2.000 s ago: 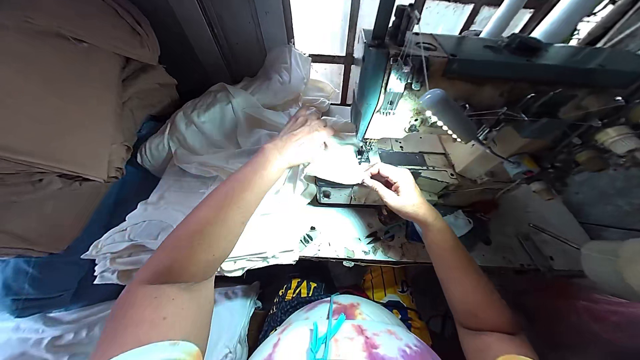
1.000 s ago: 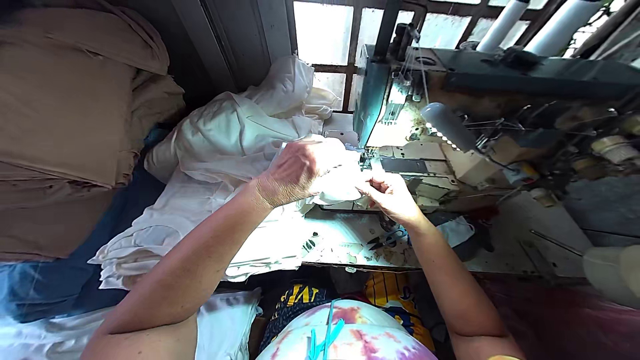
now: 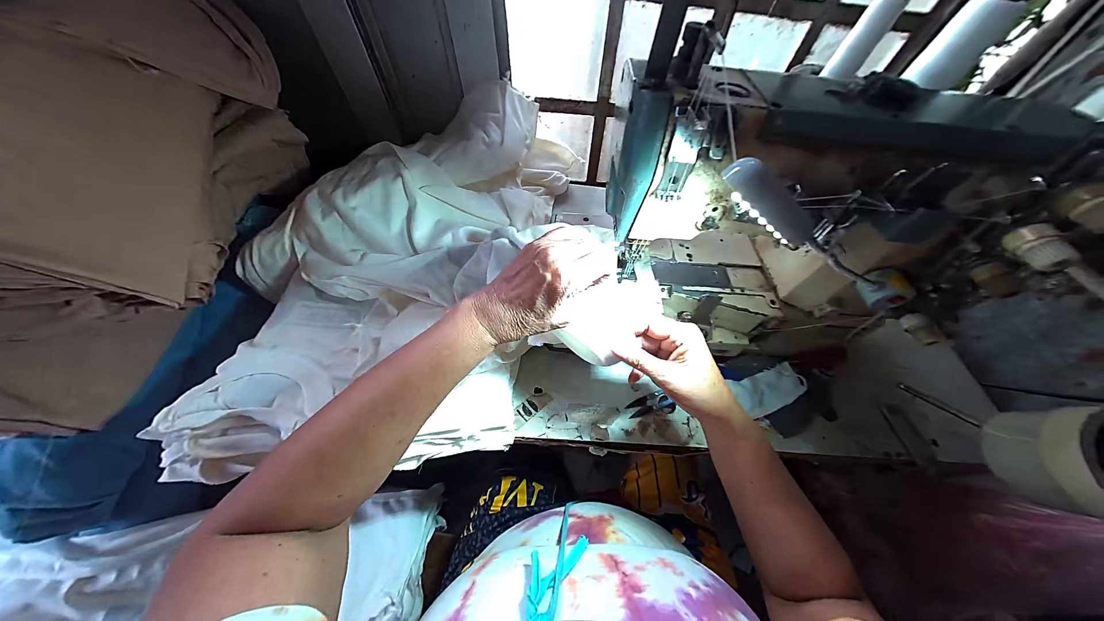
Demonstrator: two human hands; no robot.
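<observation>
White fabric [image 3: 414, 207] lies in folds left of an industrial sewing machine [image 3: 642, 147], and part of it reaches the needle area under bright light. My left hand [image 3: 552, 280] rests palm down on the fabric just left of the needles; its fingertips are lost in the glare. My right hand [image 3: 673, 358] pinches the near right edge of the same fabric between thumb and fingers, in front of the needle plate. A lit LED lamp [image 3: 768, 203] points at the needles.
Folded brown cloth [image 3: 103, 155] is piled at the left over blue fabric [image 3: 147, 414]. Small snips [image 3: 651, 403] lie on the machine table near my right hand. Thread cones [image 3: 1039, 246] stand at the right. A barred window [image 3: 561, 52] is behind.
My left hand has come from above the fabric down onto it, beside the needles. The right hand keeps its pinch, now a little lower and nearer to me.
</observation>
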